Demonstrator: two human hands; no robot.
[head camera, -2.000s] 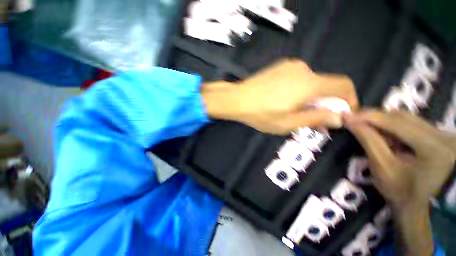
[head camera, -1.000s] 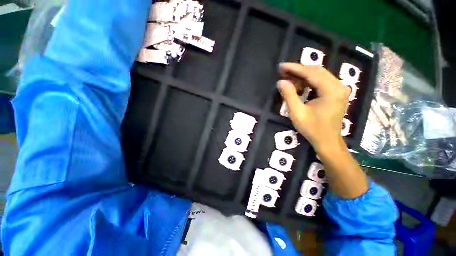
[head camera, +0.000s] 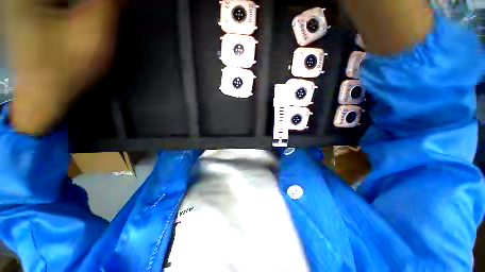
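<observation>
The black compartment tray (head camera: 212, 143) lies across the upper half against my body. Pale pink watch cases with round black sensors lie in it in three columns: one mid-tray (head camera: 237, 50), one right of it (head camera: 309, 62), one near my right sleeve (head camera: 351, 91). A pale strap with slots (head camera: 280, 117) lies beside the lower cases of the middle column. My left hand (head camera: 58, 58) is large and blurred at upper left, its fingers unclear. My right hand (head camera: 393, 24) is cut off by the top edge; mostly the wrist shows, its fingers out of view.
The tray's dark dividers and near rim run below my hands. A cardboard box (head camera: 101, 163) is on the floor below the tray's left part. My blue sleeves flank the tray, the right one covering part of its right edge.
The view has turned and sits closer to my body. My hands, together around a pale piece two seconds ago, are now apart. The loose strap heap and the strap bag have left the picture.
</observation>
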